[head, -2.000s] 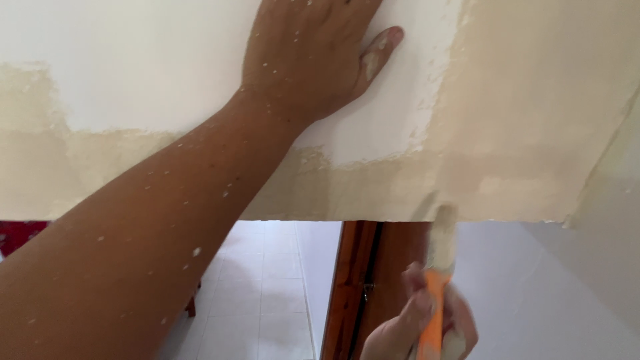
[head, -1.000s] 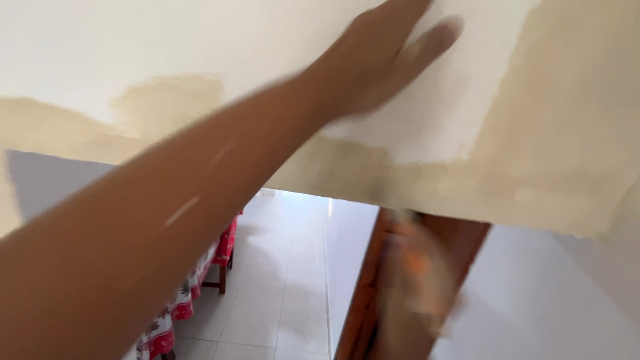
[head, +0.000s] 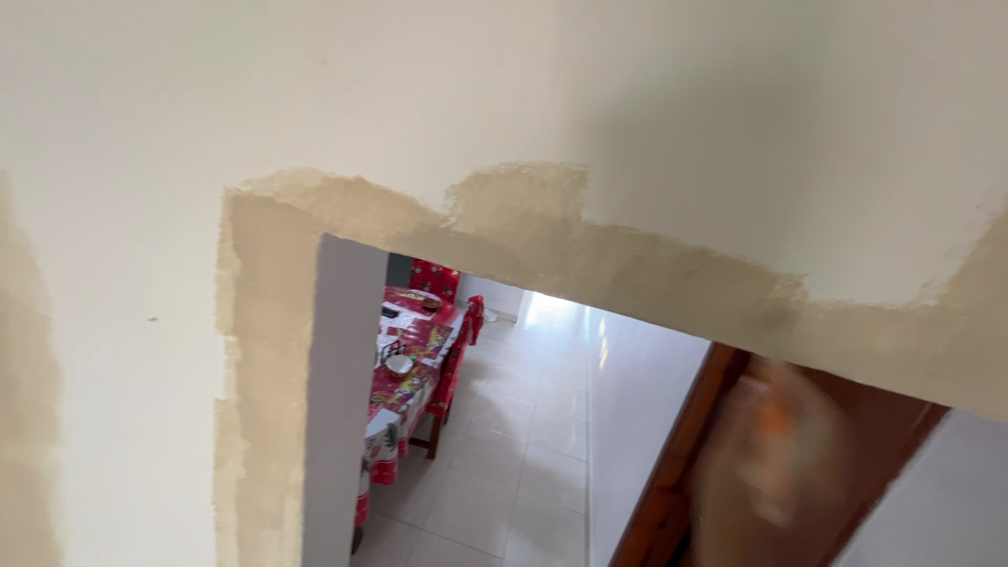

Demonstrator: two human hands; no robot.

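Observation:
My right hand (head: 787, 457), blurred by motion, is shut on the orange handle of a paintbrush (head: 773, 417) just below the lower edge of the wall over the opening. The bristles are too blurred to tell apart. Around the opening, a band of beige paint (head: 661, 268) runs along the top edge and down the left side, against the paler wall (head: 394, 87). My left hand is out of the frame.
Through the opening, a dining table with a red and white patterned tablecloth (head: 417, 331) holds a white bowl (head: 399, 365). Red-covered chairs (head: 450, 370) stand beside it on a tiled floor (head: 488, 441). A brown wooden door (head: 874, 425) and its frame (head: 669, 465) are at the lower right.
My left hand and forearm, earlier across the wall, have left the view. The view has swung left, showing the opening's left side and more of the table. My right hand still holds the brush.

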